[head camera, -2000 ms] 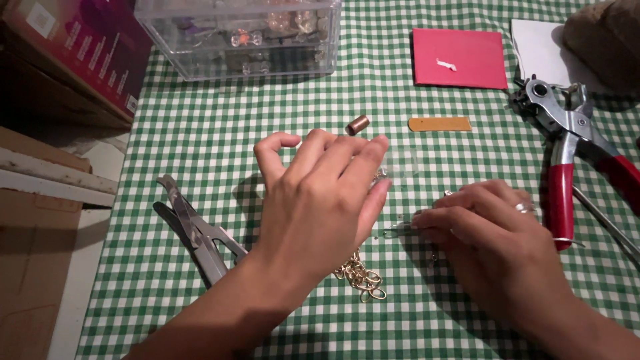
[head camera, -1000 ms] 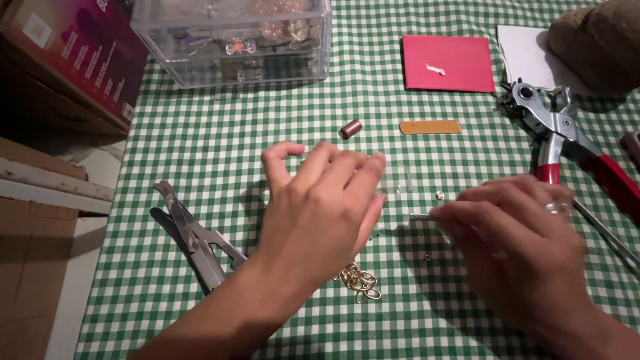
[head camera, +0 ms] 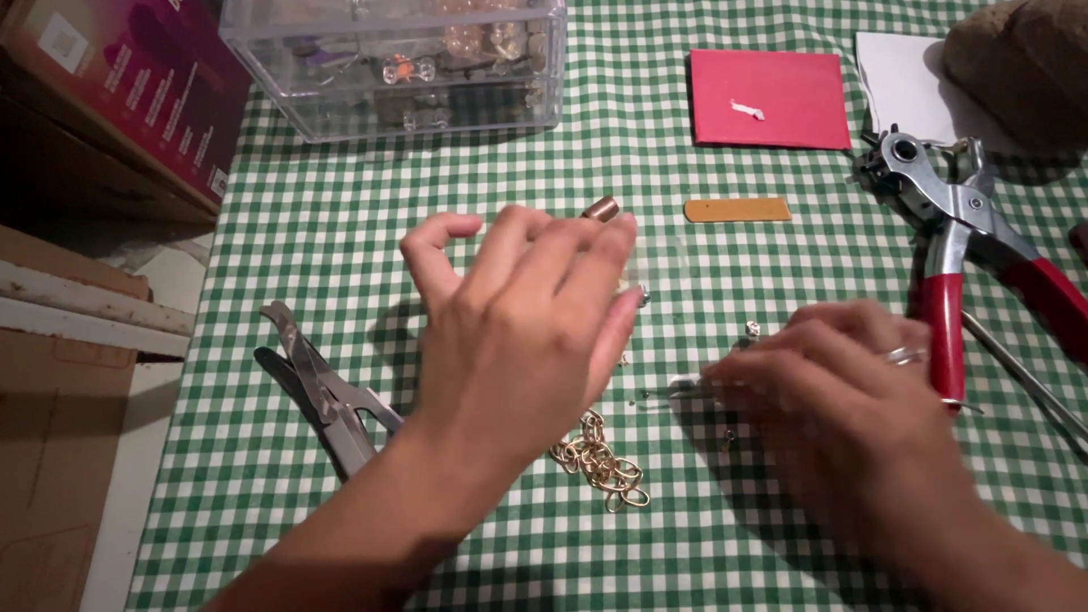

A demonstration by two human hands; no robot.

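Observation:
My left hand [head camera: 527,314] hovers over the green checked cloth, with its thumb and index fingertips beside a small clear plastic piece [head camera: 659,263]. What lies between those fingertips is mostly hidden. My right hand [head camera: 850,399], blurred and wearing a ring, has its fingertips at a small clear strip [head camera: 687,387]; whether it grips the strip is unclear. A gold-coloured chain [head camera: 603,463] lies heaped below my left palm. One small metal finding [head camera: 752,328] sits above my right fingers and another [head camera: 728,438] is below them. Near my left fingers rests a copper-coloured cylinder [head camera: 602,208].
Scissors [head camera: 327,395] lie partly under my left forearm. A clear drawer box [head camera: 425,76] stands at the back. Beyond the tan strip [head camera: 738,210] is a red card [head camera: 765,93]. A red-handled rotary hole punch [head camera: 948,212] lies right, near a stone-like object [head camera: 1020,76]. Printed cardboard box [head camera: 127,76] at left.
My right hand has moved a little on the cloth near the small clear strip. My left hand keeps about the same place and pose.

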